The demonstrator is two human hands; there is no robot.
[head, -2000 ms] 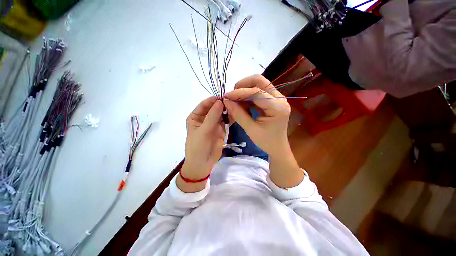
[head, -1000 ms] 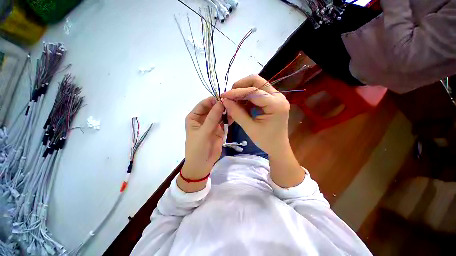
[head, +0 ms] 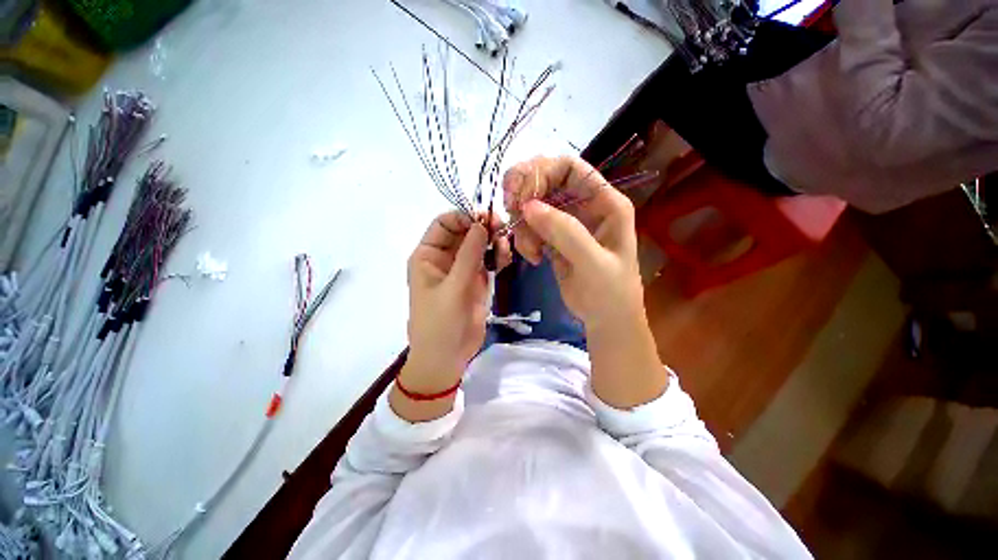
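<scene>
My left hand [head: 447,287] pinches the cable at its black sleeve [head: 490,258], above my lap. Thin lead wires [head: 441,148] fan upward from it over the table. My right hand [head: 580,235] holds a few of the wires between thumb and fingers, just right of my left hand; their ends [head: 624,178] stick out to the right behind the fingers. The wire tips are too small to make out. White cable-end connectors [head: 517,322] hang below my left hand. A single cable with an orange-red band [head: 274,406] lies on the table at left.
Harness bundles [head: 82,383] lie at far left. Small whitish pieces [head: 211,266] lie on the table [head: 263,164]. White cable ends [head: 489,22] lie at the top, with another bundle [head: 709,33] at top right. A neighbour's sleeve [head: 881,104] and a red stool [head: 728,230] are at right.
My right hand has moved slightly right, away from my left fingertips, and its fingers are more spread. The upright wires have fanned out differently. My left hand has stayed in place.
</scene>
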